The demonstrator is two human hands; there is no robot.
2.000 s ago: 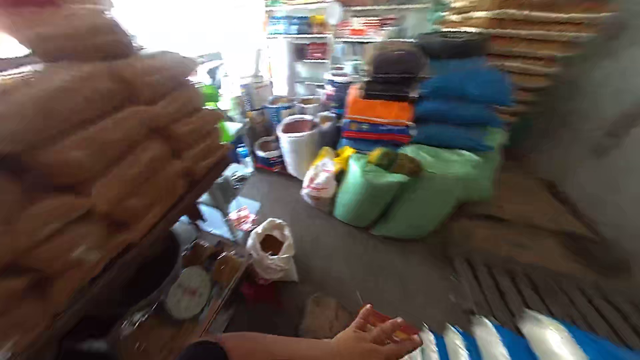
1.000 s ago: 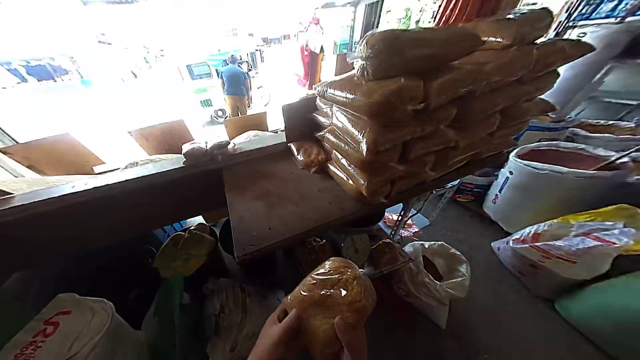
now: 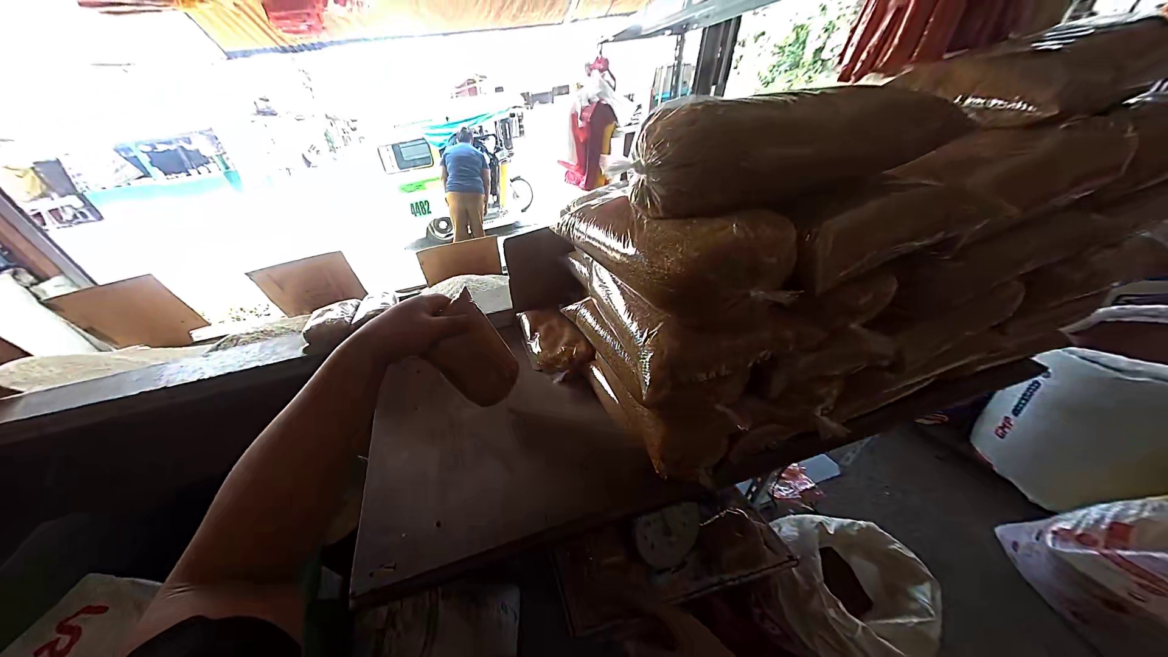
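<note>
My left arm reaches up from the lower left, and my left hand grips the upper part of a brown, bag-like object over a dark wooden board. The object is in shadow, so its exact kind is unclear. Just right of it, a small clear plastic bag of brown contents lies against a tall stack of filled clear plastic bags. My right hand is not plainly seen; a dim brown shape at the bottom edge could be it.
A wooden ledge runs along the left, with upright boards behind it. Below the board are a round dial scale and an open white sack. Large white sacks stand right. Outside, a person stands beside a vehicle.
A second ago both hands held a clear bag of brown contents low in front of me; now my left hand is raised over the board. The view has swung left since the oldest frame.
</note>
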